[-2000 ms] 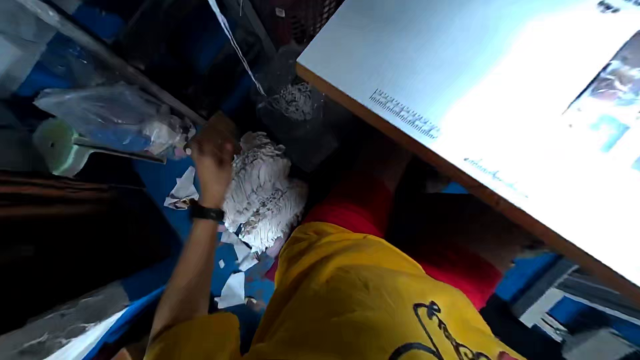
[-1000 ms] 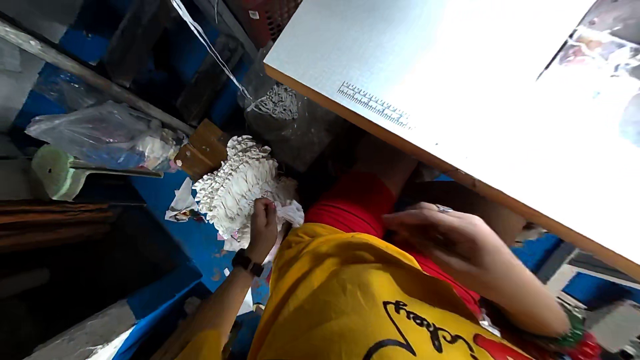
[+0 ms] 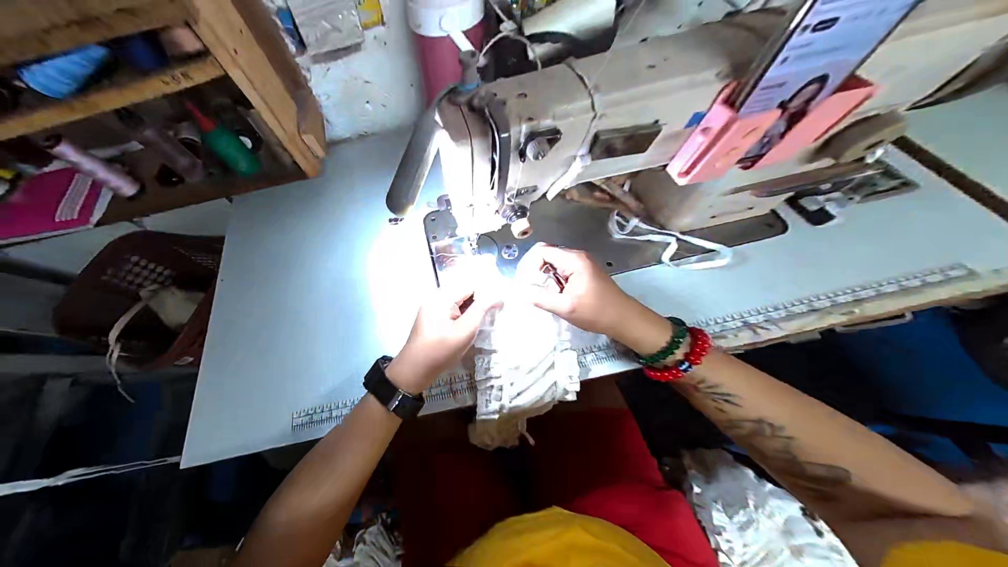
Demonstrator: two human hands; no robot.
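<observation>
White gathered fabric [image 3: 526, 370] lies under the sewing machine's lamp and hangs over the table's front edge. My left hand [image 3: 445, 331], with a black watch on the wrist, grips the fabric's left side just in front of the needle area. My right hand [image 3: 579, 291] holds the fabric's right side and has a small dark metal tool, perhaps thread snips, in its curled fingers. The industrial sewing machine [image 3: 630, 94] stands just beyond both hands, its presser foot [image 3: 472, 242] near the fingertips. Glare hides the fabric's far edge.
A wooden shelf [image 3: 279, 87] with thread spools stands at the back left. Below it hangs a maroon plastic basket [image 3: 134, 291]. A phone [image 3: 819, 63] rests in a pink holder [image 3: 713, 142] on the machine. A white cord [image 3: 685, 244] lies on the bed, and a ruler strip [image 3: 835, 303] runs along the front edge.
The view has swung up from the floor to the sewing machine. My left hand, earlier at a white fabric pile beside my legs, is now on the table with fabric, and my right hand has joined it.
</observation>
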